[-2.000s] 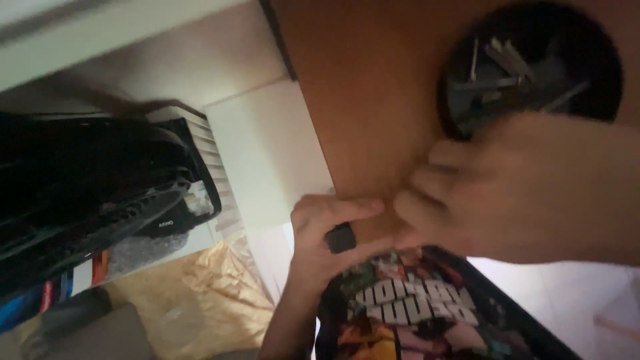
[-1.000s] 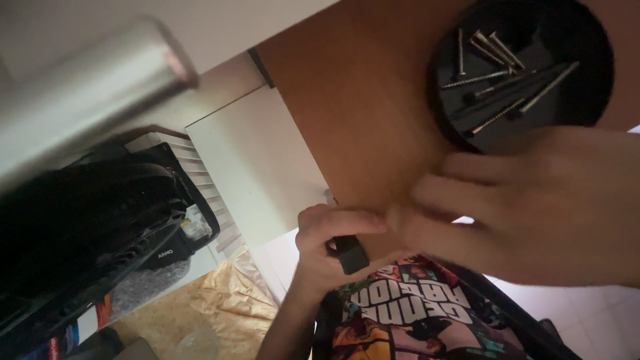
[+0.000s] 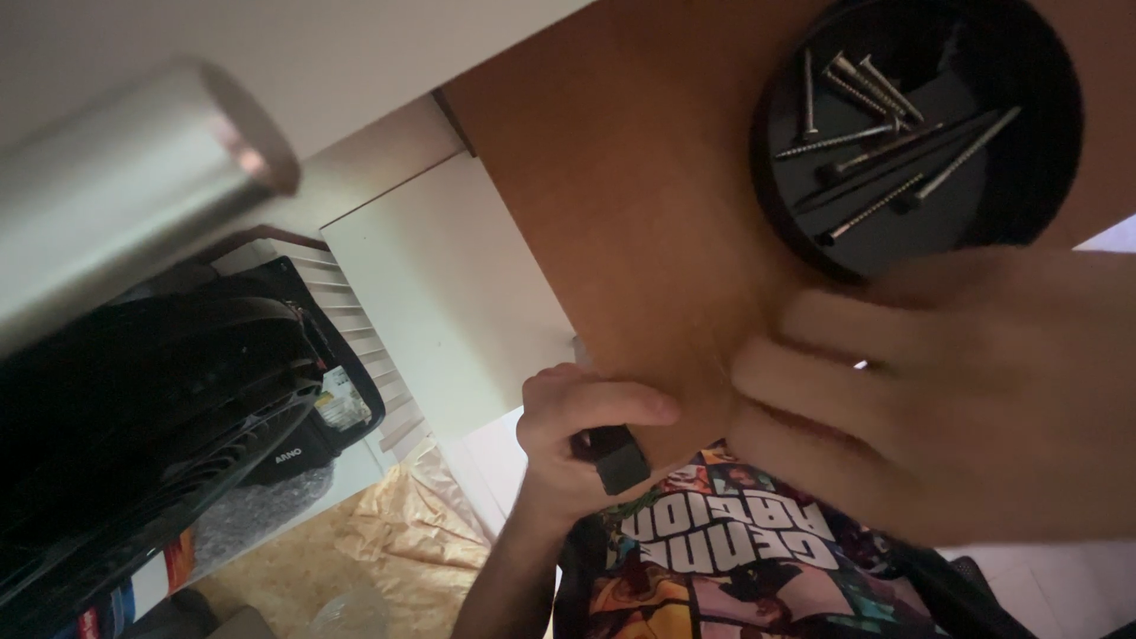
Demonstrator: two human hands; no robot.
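Observation:
My left hand (image 3: 577, 435) is at the near edge of a brown wooden panel (image 3: 639, 204), one digit lying along its surface. A small black blocky object (image 3: 621, 463) sits in the curl of this hand. Facing it from the right, my right hand (image 3: 879, 399) is blurred, its fingers bent over the panel near that edge; a tiny bright spot shows between them, and whether it holds anything is unclear. Just beyond it, a round black dish (image 3: 1021, 177) on the panel holds several metal screws (image 3: 874, 89).
A blurred silver cylinder (image 3: 133, 186) juts in at the upper left, close to the camera. White panels (image 3: 444, 293) border the wood. At the left is a large black ribbed object (image 3: 204, 373), with crumpled tan wrapping (image 3: 417, 524) below it. My patterned shirt (image 3: 728, 541) shows at the bottom.
The silver cylinder, not seen two seconds ago, now shows at the upper left. My right hand's fingers have drawn slightly away from my left hand. The left hand remains at the panel's edge.

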